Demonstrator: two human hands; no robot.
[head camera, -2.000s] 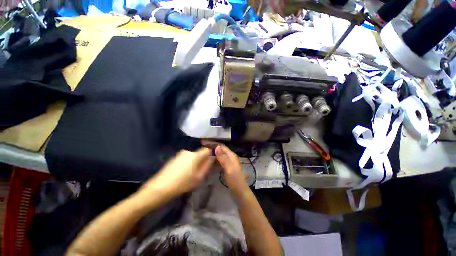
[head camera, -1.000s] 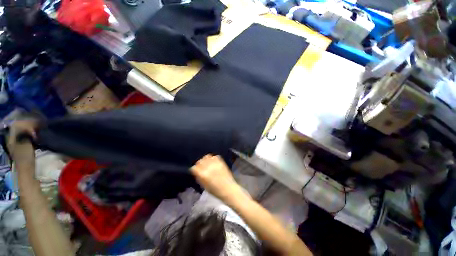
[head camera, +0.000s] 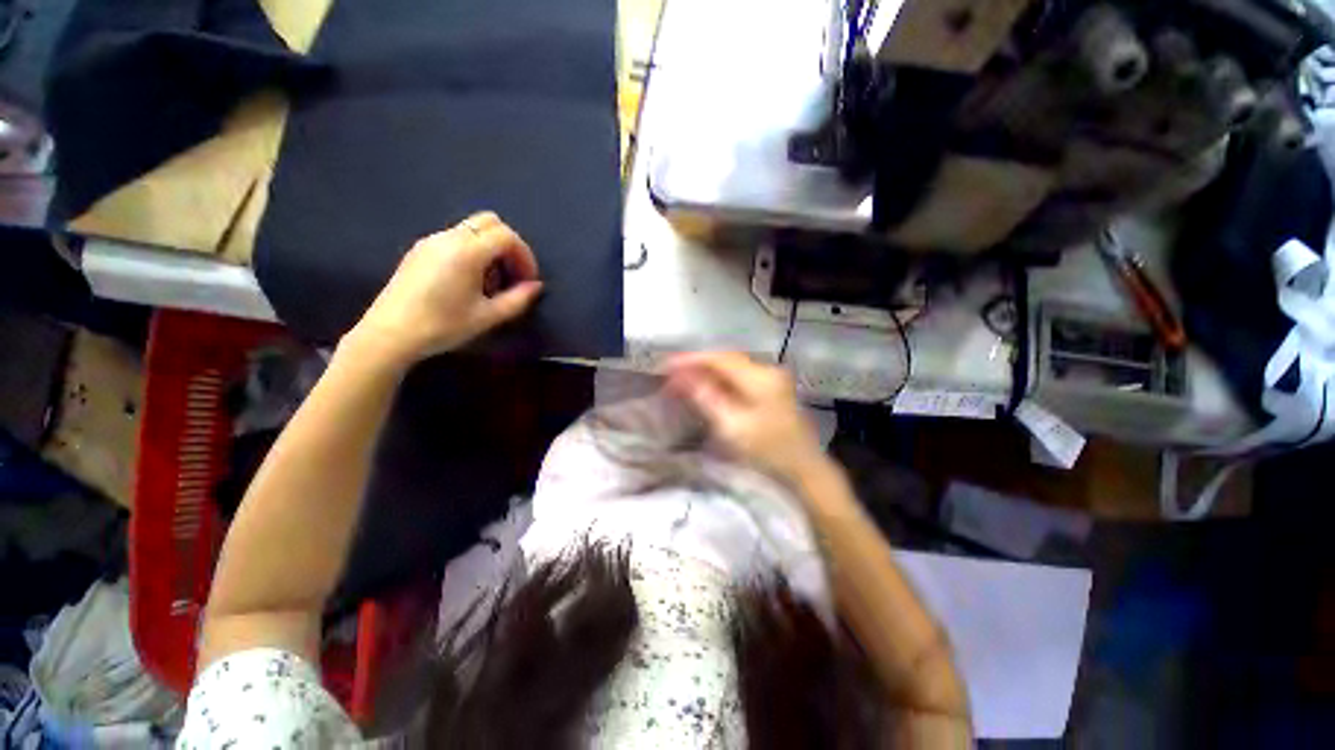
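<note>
Flat black fabric panels (head camera: 447, 147) lie on the table left of the machine, their front edge at the table's edge. My left hand (head camera: 454, 286) is over the lower part of the panels with its fingers curled; whether it pinches cloth is not clear. My right hand (head camera: 747, 410) is blurred, above my lap and right of the panels' front corner; a dark, thin, wispy blur is beside its fingers. The overlock machine (head camera: 981, 132) stands at the upper right, with its pale cloth plate (head camera: 732, 132) to the left; no cloth shows on this plate.
Crumpled black fabric (head camera: 161, 103) lies on yellow-tan cardboard (head camera: 191, 183) at far left. A red basket (head camera: 169, 484) with dark cloth stands below the table. Orange-handled snips (head camera: 1149, 301), a grey parts tray (head camera: 1105, 359) and white tape (head camera: 1296, 366) are at right. Hair hangs into the lower view.
The long black piece stretched between my hands to the left is out of them; dark cloth hangs by the basket. Both hands have moved right, my left onto the panels. The view has turned back right.
</note>
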